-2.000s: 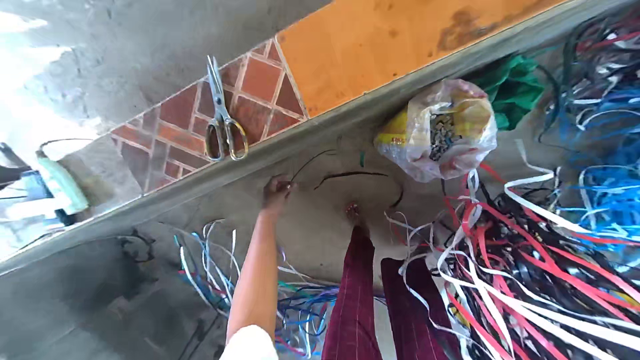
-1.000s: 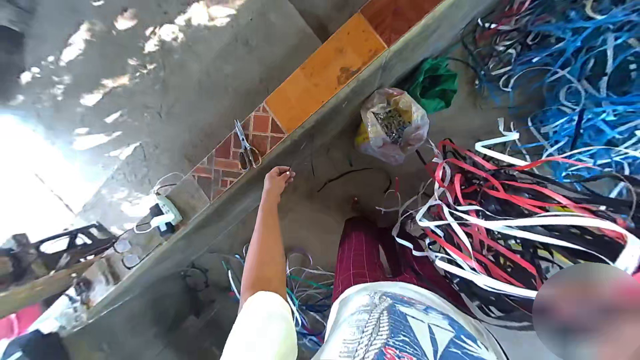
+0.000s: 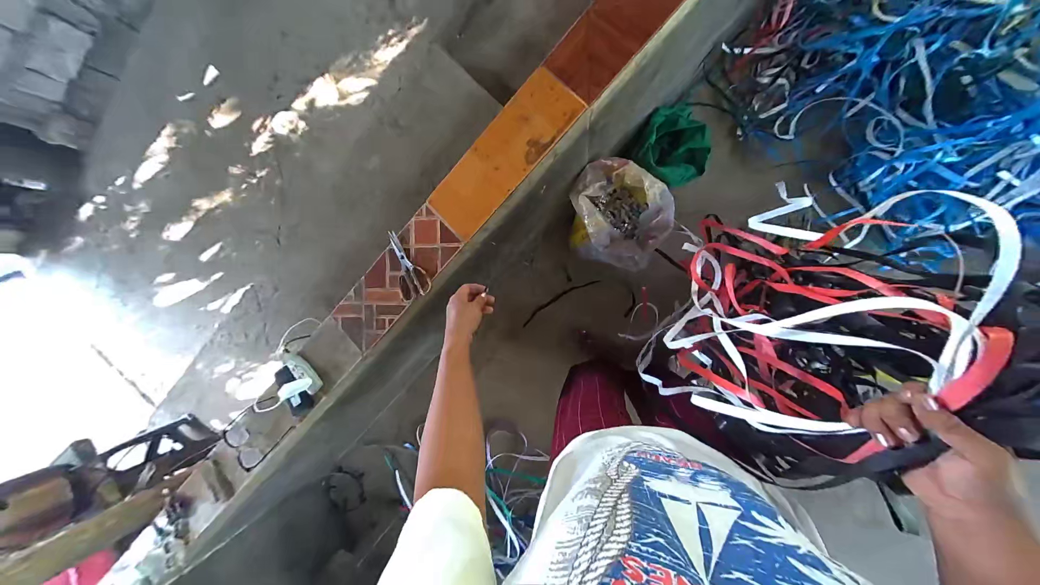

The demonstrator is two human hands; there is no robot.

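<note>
My left hand [image 3: 470, 310] reaches out over the base of the low ledge, its fingers curled together; a small dark bit shows at the fingertips, too small to name. Scissors [image 3: 409, 268] lie on the ledge's mosaic tiles, just left of that hand. At the lower right my right hand [image 3: 934, 435] grips a bundle of flat strips, white, red and black. The rest of the strip pile [image 3: 780, 325] spreads beyond it. A translucent plastic bag [image 3: 654, 236] with small metallic-looking pieces stands on the floor between my hands, farther out.
A green bag [image 3: 673, 146] lies beside the plastic one, and blue strips [image 3: 934, 122] are heaped at the upper right. The tiled ledge [image 3: 496, 162] runs diagonally across. On it sit a power strip [image 3: 299, 382] and eyeglasses [image 3: 244, 443]. A dark strip [image 3: 561, 301] lies on the floor.
My right hand, not visible one second ago, now shows at the lower right, gripping strips. The left hand stays beside the ledge. The view has shifted.
</note>
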